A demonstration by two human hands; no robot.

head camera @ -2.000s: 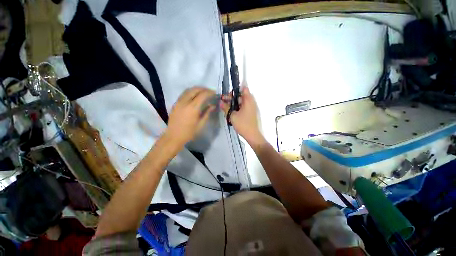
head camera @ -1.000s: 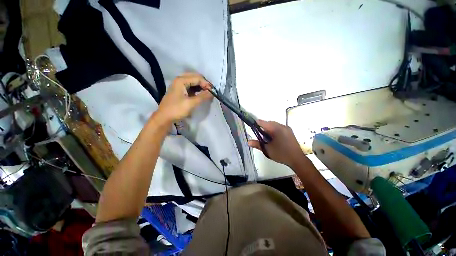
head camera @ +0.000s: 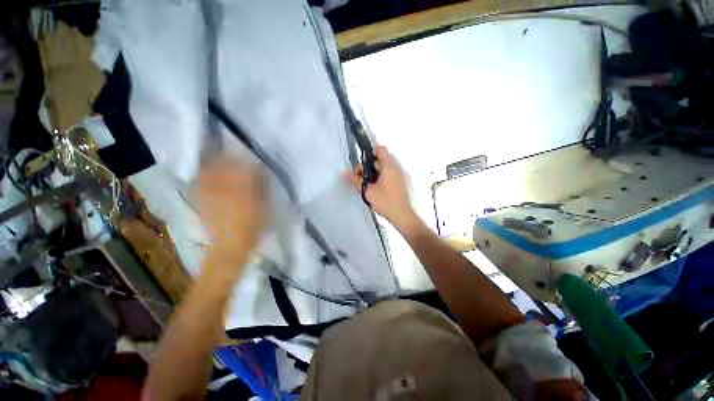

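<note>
Pale garment panels (head camera: 266, 70) with black strips and dark seam lines lie over the left part of the table and hang toward my lap. My right hand (head camera: 381, 182) holds the scissors (head camera: 365, 150) by the handles at the panels' right edge, with the blades pointing away from me. My left hand (head camera: 231, 196) is over the middle of the panels and strongly blurred; whether its fingers grip cloth cannot be told. A black garment piece (head camera: 125, 125) shows at the panels' left edge.
The white machine head with a blue band (head camera: 548, 244) lies at the right, with a green tube (head camera: 603, 321) below it. A taped brown board (head camera: 74, 70) is at the table's left end. Blue crate parts (head camera: 254, 364) show below the panels. Cables and clutter fill the left side.
The left hand has moved left and toward me, away from the scissors' tips. The scissors have swung to point away from me. The pale cloth now covers much of the black piece and strip.
</note>
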